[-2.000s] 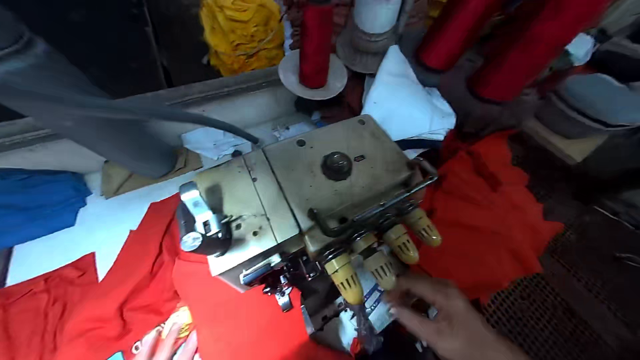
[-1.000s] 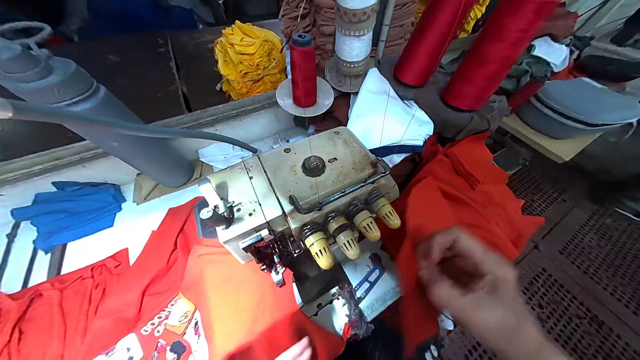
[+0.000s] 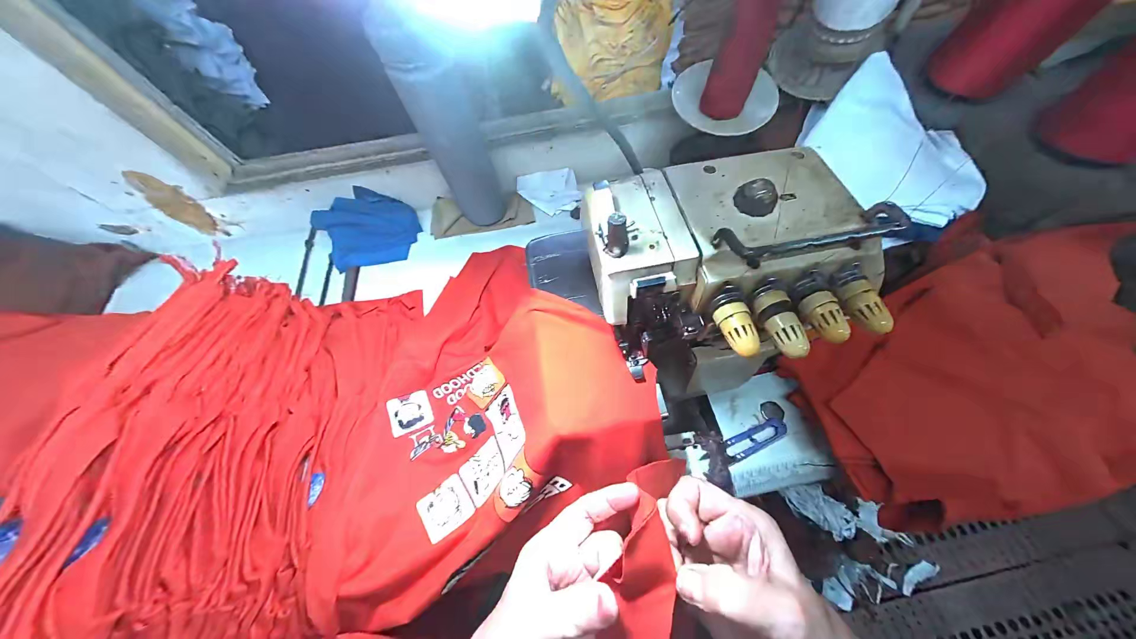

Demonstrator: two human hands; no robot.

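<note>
A red printed fabric piece (image 3: pixel 568 364) lies in front of an overlock sewing machine (image 3: pixel 745 204), its upper edge close to the needle area. Near the bottom centre, my left hand (image 3: pixel 577 564) pinches a folded red edge of cloth between thumb and fingers. Just right of it, my right hand (image 3: pixel 732 555) has its fingers closed on the same edge. Both hands are below the machine's looper cover (image 3: pixel 754 435). Yellow tension knobs (image 3: pixel 801 311) line the machine's front. Cartoon pictures and writing show on the red fabric.
Many stacked red pieces (image 3: pixel 213 426) hang at the left. More red cloth (image 3: pixel 1003 382) lies to the right. Blue cloth (image 3: pixel 368 226), a grey post (image 3: pixel 453 133) and a red thread cone (image 3: pixel 737 62) stand behind. White thread scraps (image 3: pixel 834 515) hang below the machine.
My right hand has come from the right side to the fabric edge beside my left hand. My left hand now shows more fully, pinching the cloth. The view has swung left.
</note>
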